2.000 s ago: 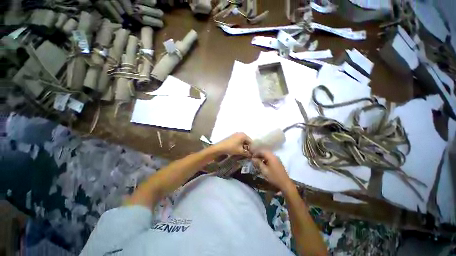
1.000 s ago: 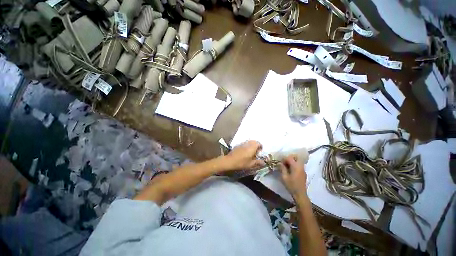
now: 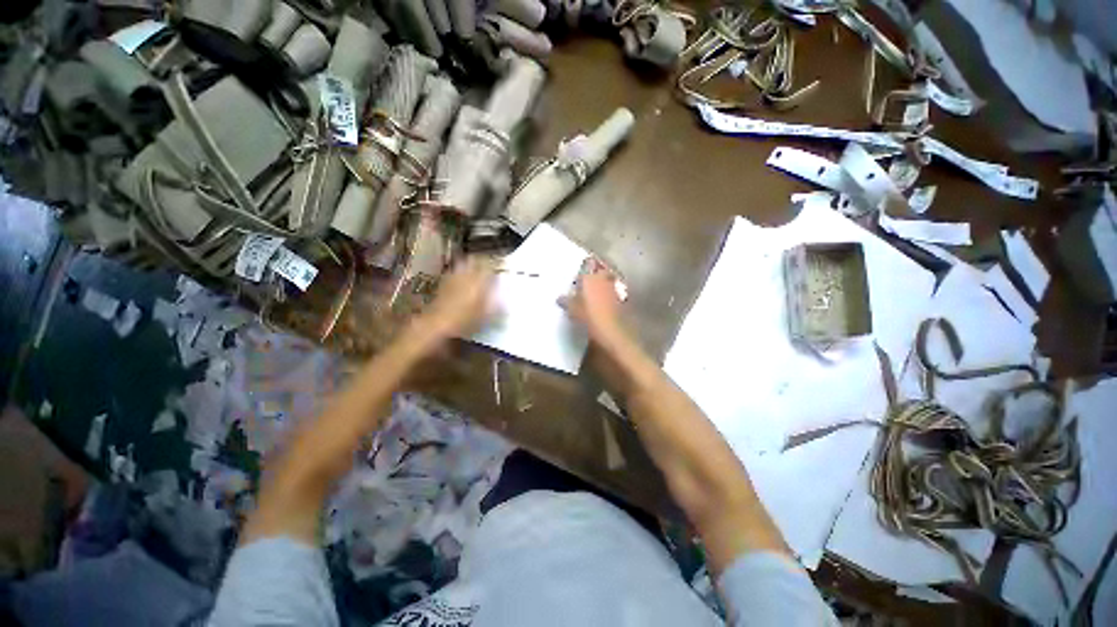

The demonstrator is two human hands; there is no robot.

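Note:
A stack of cut panels (image 3: 534, 321), white side up, lies at the table's front edge, left of the middle. My left hand (image 3: 463, 298) is blurred at the stack's left edge; whether its fingers grip is unclear. My right hand (image 3: 595, 298) has its fingers closed on the stack's right edge, beside a small strip end. Taupe tied bundles (image 3: 481, 159) lie just beyond the stack, one of them on top of others. A single thinner tied roll (image 3: 570, 172) lies right of them.
Finished bundles (image 3: 312, 184) with white tickets pile up at left. A small open box (image 3: 829, 294) stands on large white panels (image 3: 766, 380) at right, beside a tie-strip heap (image 3: 968, 465). White scrap strips (image 3: 857, 178) lie beyond. Scraps litter the floor (image 3: 306, 380).
Both hands have let go of the bundle and moved left to the cut panels. A larger tied bundle now lies on the pile's right side. The view has shifted left.

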